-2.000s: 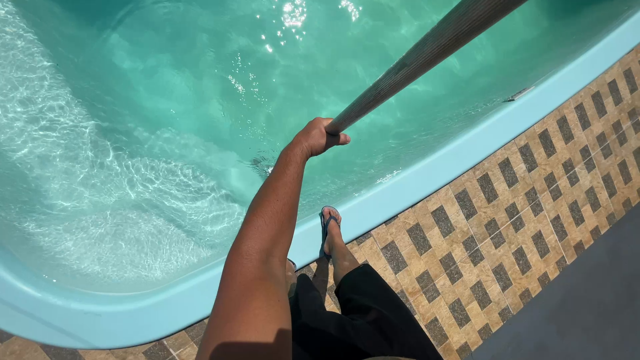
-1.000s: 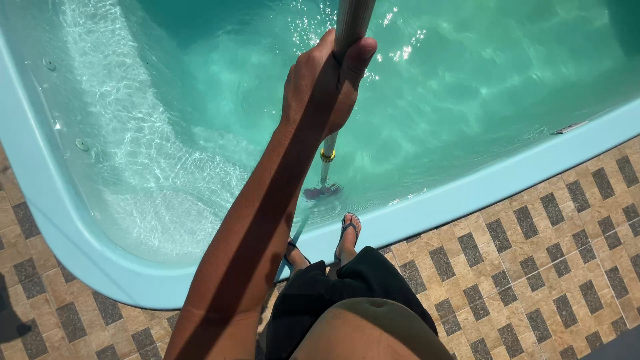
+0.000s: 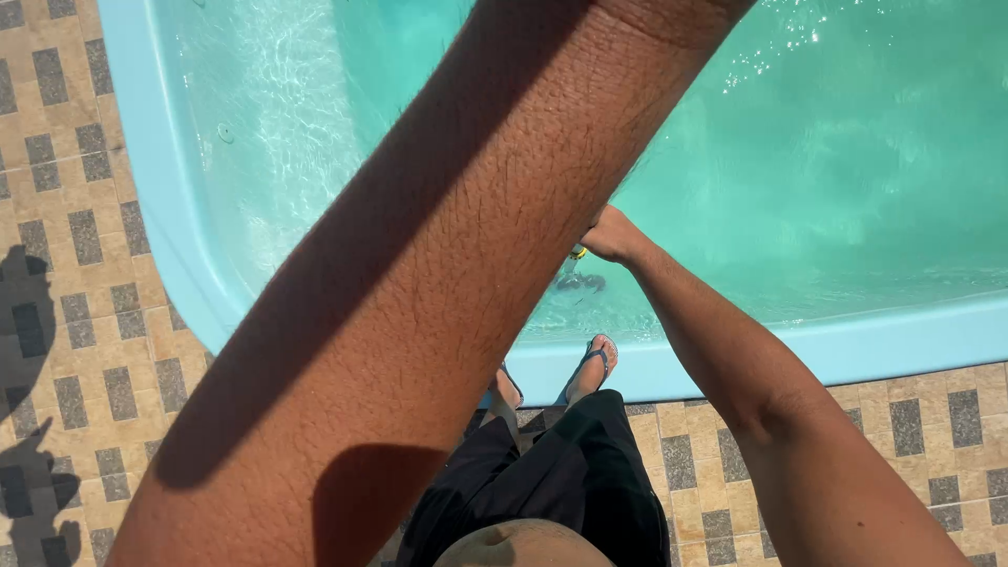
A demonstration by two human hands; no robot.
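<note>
My left forearm crosses the view from the lower left to the top edge; the hand itself is beyond the frame. My right hand is at the centre, partly hidden behind that forearm, its fingers out of sight. Beside its fingers a short piece of the pole with a yellow ring shows, the rest of the pole being hidden by the left arm. Under the water just below is a dark, blurred pole head, near the pool wall.
The light-blue pool rim runs beneath my feet in flip-flops and curves up the left side. Turquoise water lies beyond. Patterned tiles surround the pool, with shadows at the far left.
My left hand has moved up out of view, its forearm now large across the frame. My right arm has come into view, its hand low near the pole's yellow ring.
</note>
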